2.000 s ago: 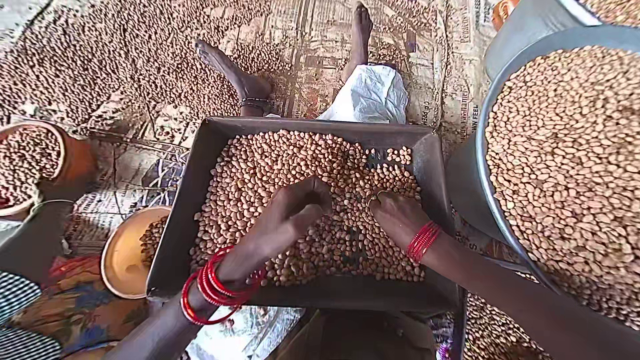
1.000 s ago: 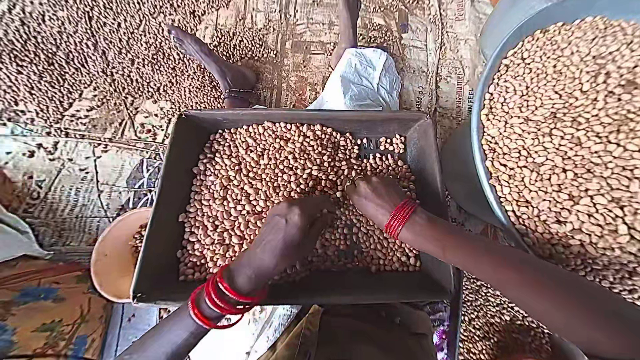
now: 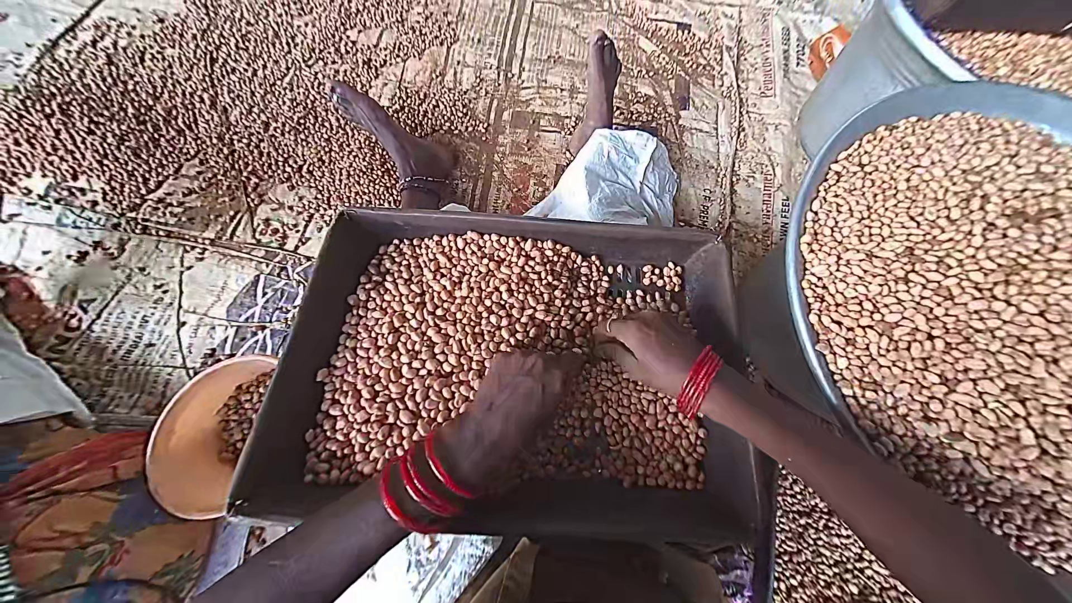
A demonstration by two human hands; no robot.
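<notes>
A dark rectangular tray (image 3: pixel 519 511) with slots in its floor holds a layer of light brown nuts or seeds (image 3: pixel 427 335), heaped thicker on the left. My left hand (image 3: pixel 511 410), with red bangles at the wrist, is low over the middle of the layer, its fingers bent down among the pieces. Just to its right, my right hand (image 3: pixel 649 347) touches the layer with thumb and forefinger near each other; red bangles circle that wrist too. Whether either hand holds any pieces cannot be made out. Part of the slotted floor shows near the tray's upper right.
A large metal pot (image 3: pixel 804 226) full of similar pieces stands close on the right, with another metal pot (image 3: pixel 871 75) behind. An orange bowl (image 3: pixel 188 444) sits left of the tray. Two bare feet and a white cloth (image 3: pixel 620 180) lie beyond it. Darker pieces (image 3: pixel 209 92) cover the printed sheeting.
Two seconds ago my left hand was raised over the pieces with its fingers curled; now it is down among them, nearer my right hand. The view has shifted.
</notes>
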